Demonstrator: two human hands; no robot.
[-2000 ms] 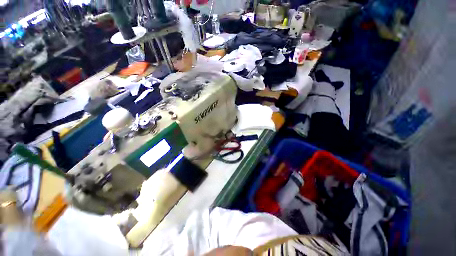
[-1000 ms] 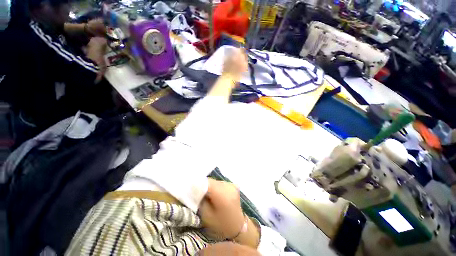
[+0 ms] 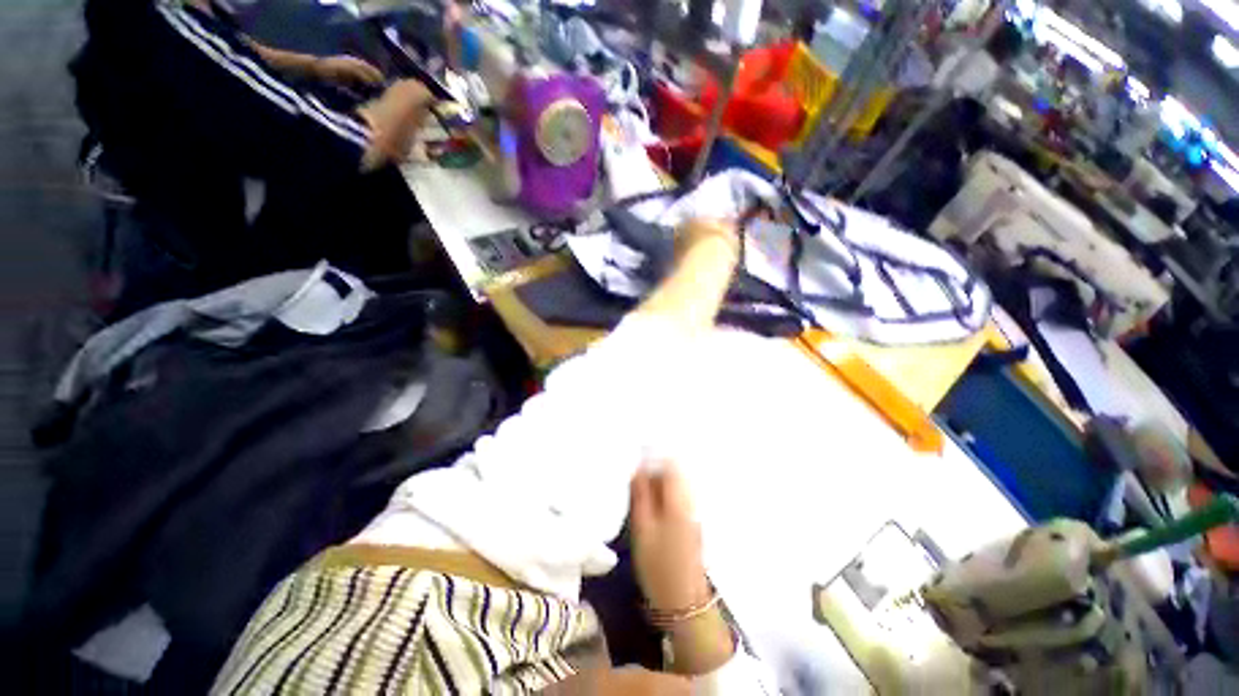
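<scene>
A heap of grey garment pieces with dark lines (image 3: 890, 279) lies on the far part of the white table. My left hand (image 3: 709, 245) reaches to the near left part of this heap at arm's length; its fingers are blurred against the cloth, so I cannot tell if they grip it. My right hand (image 3: 662, 524), with a bracelet, is over the table's near edge, in front of my body; it is blurred and its grip is unclear. The beige sewing machine (image 3: 1033, 605) is at the lower right, cut off, with its pale bed (image 3: 870, 639) beside it.
An orange strip (image 3: 876, 392) lies on the table (image 3: 781, 449) below the heap. A purple sewing machine (image 3: 557, 143) stands at the neighbouring station, where a person in a dark striped sleeve (image 3: 238, 61) works. Large dark garments (image 3: 258, 462) are heaped at my left. A green handle (image 3: 1175, 528) sticks out at right.
The view has shifted, so the machine sits lower right. My left hand is still at the heap. My right hand has moved from near my lap forward to the table and its fingers now point away.
</scene>
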